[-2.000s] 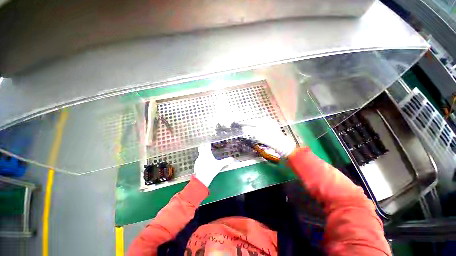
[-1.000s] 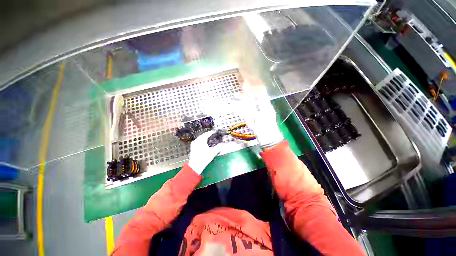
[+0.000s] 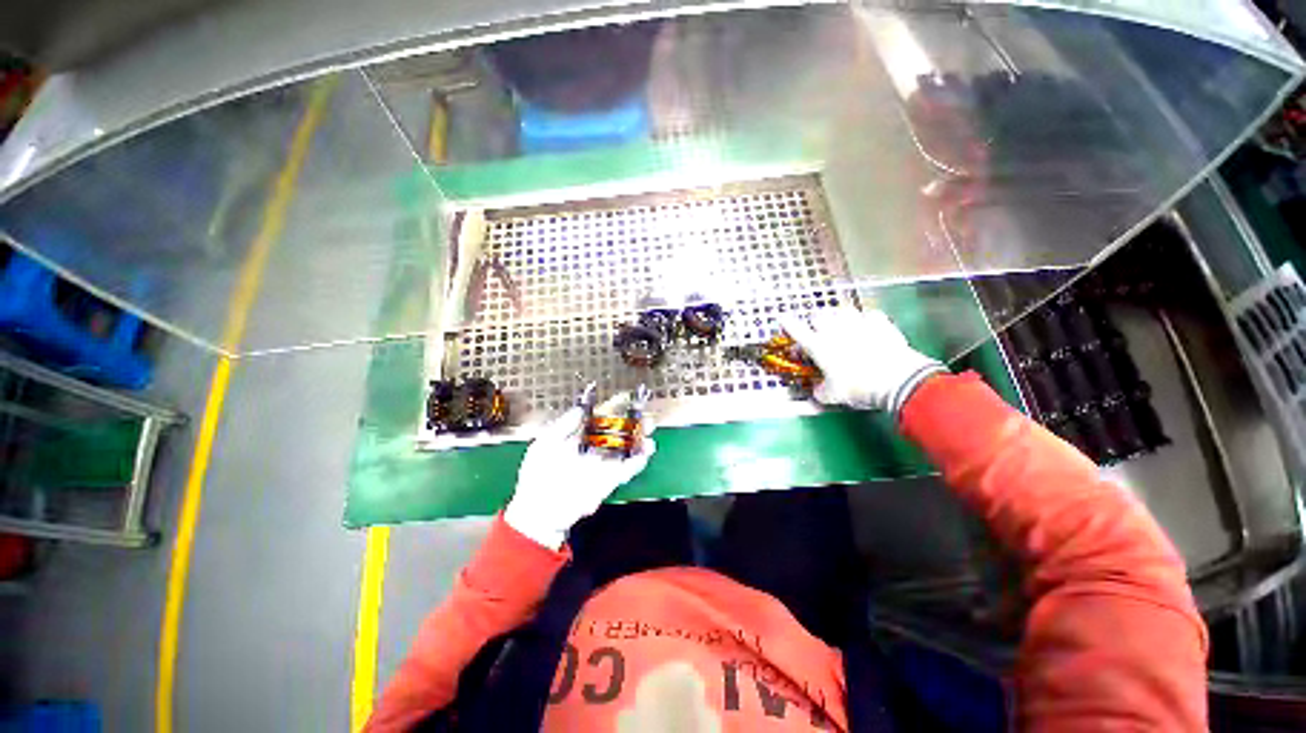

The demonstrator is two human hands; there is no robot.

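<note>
My left hand, in a white glove, holds a copper-and-black wound coil between its fingertips, thin leads pointing away from me, over the grille's near edge. My right hand, also gloved, is at the grille's right side with its fingers on the orange-handled cutters. Their dark jaws point left, apart from the held coil. Between and beyond my hands, dark coils stand on the perforated metal grille. More coils stand at its near-left corner.
Clear hood panels arch over the grille's far side. A steel tray with rows of dark coils is at the right, a white slotted tray beyond. A thin dark tool lies at the grille's left. A blue item is far left.
My left hand now holds a coil upright nearer me, its copper windings showing. My right hand has its fingers on the cutters, which lay beside it one second ago. The view has shifted.
</note>
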